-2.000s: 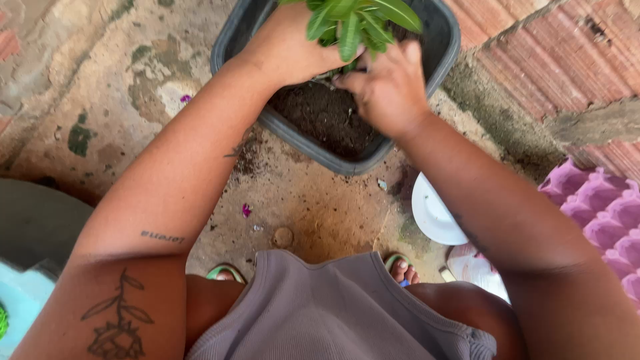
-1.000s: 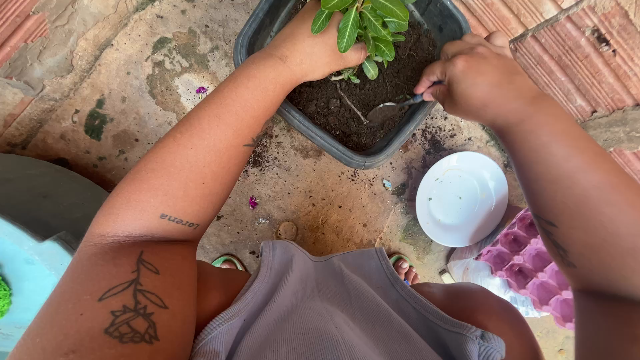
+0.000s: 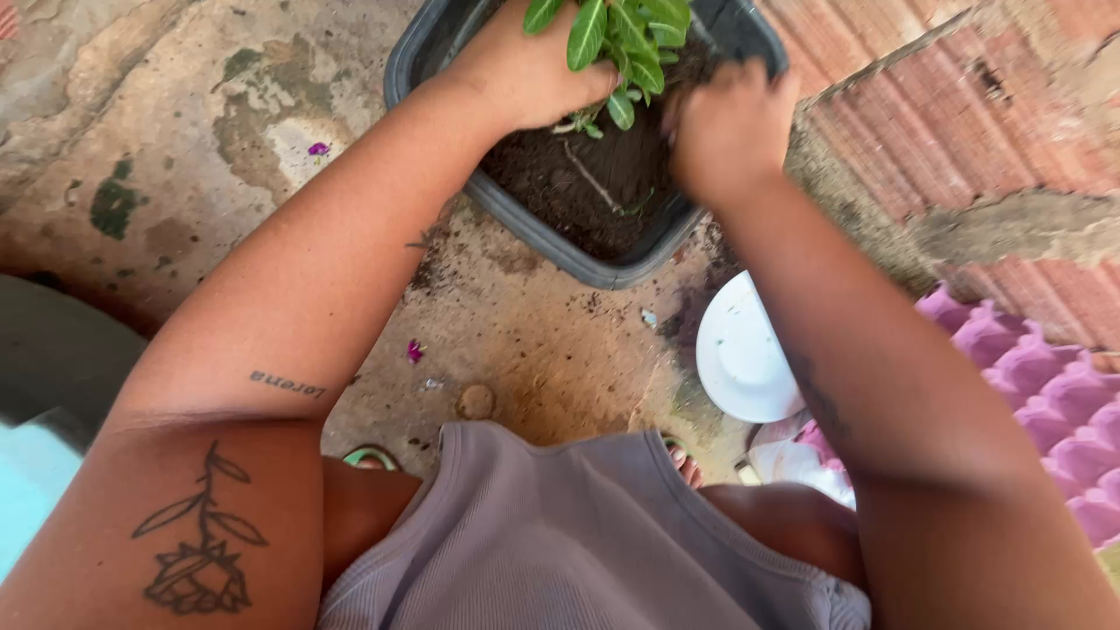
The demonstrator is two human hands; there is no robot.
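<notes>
A dark plastic planter (image 3: pixel 604 273) at the top centre holds brown soil (image 3: pixel 582 188). Green leaves of a plant (image 3: pixel 643 57) rise over the soil. My left hand (image 3: pixel 547 74) is at the plant's base, its thumb beside the lower leaves; the fingers are mostly hidden by the foliage, so its hold is unclear. My right hand (image 3: pixel 731 131) is blurred and curled at the planter's right side, over the soil. Whether a tool is in it cannot be seen. A thin twig (image 3: pixel 593 178) lies on the soil between my hands.
A white plate (image 3: pixel 748 359) lies on the stained concrete floor (image 3: pixel 542 341), partly behind my right forearm. Pink egg cartons (image 3: pixel 1050 394) are at the right, near hollow clay bricks (image 3: pixel 971 114). A dark rounded object (image 3: pixel 61 350) stands at the left. Purple petals (image 3: pixel 415 351) dot the floor.
One second ago my right hand held a small metal-ended tool at the planter's right rim; it has since moved inward and up, nearer the plant. My left hand stays by the plant.
</notes>
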